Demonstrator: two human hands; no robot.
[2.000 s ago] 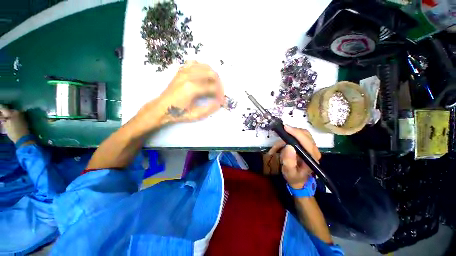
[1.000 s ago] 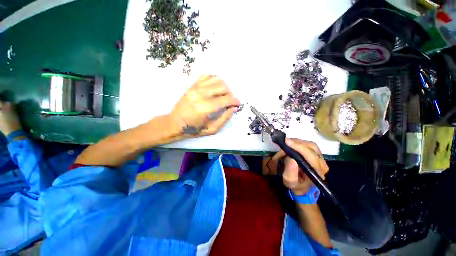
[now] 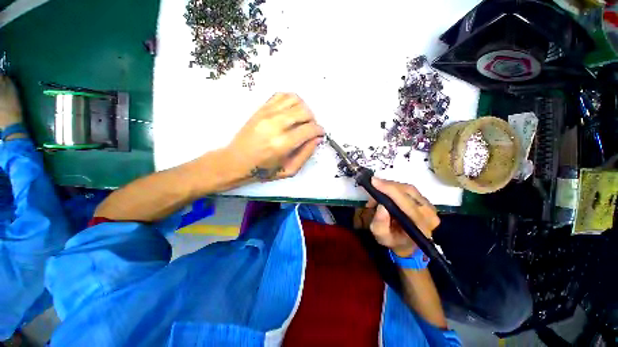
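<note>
My right hand (image 3: 404, 215), with a blue wristband, holds the black soldering iron (image 3: 400, 215) like a pen. The iron's thin metal tip points up and left and meets the fingertips of my left hand (image 3: 276, 139). My left thumb and finger are pinched on a tiny component (image 3: 324, 137), mostly hidden by the fingers. A small cluster of dark and silvery parts (image 3: 352, 160) lies under the iron's shaft. A pile of dark green-black components (image 3: 227, 35) is at the upper left of the white sheet (image 3: 196, 122). A pile of dark purple-silver components (image 3: 419, 108) is at the right.
A solder spool (image 3: 73, 120) stands on the green mat (image 3: 74, 176) at left. A round tan container (image 3: 505, 152) with whitish bits, a black fan box (image 3: 511, 57) and a yellow sponge (image 3: 596, 200) are at right. Another person's hand (image 3: 9, 101) and blue sleeve show at far left.
My left hand has come from beside the small parts, its fingers now pinched on a tiny piece. The iron's tip and the left fingertips have come together. The view has shifted slightly.
</note>
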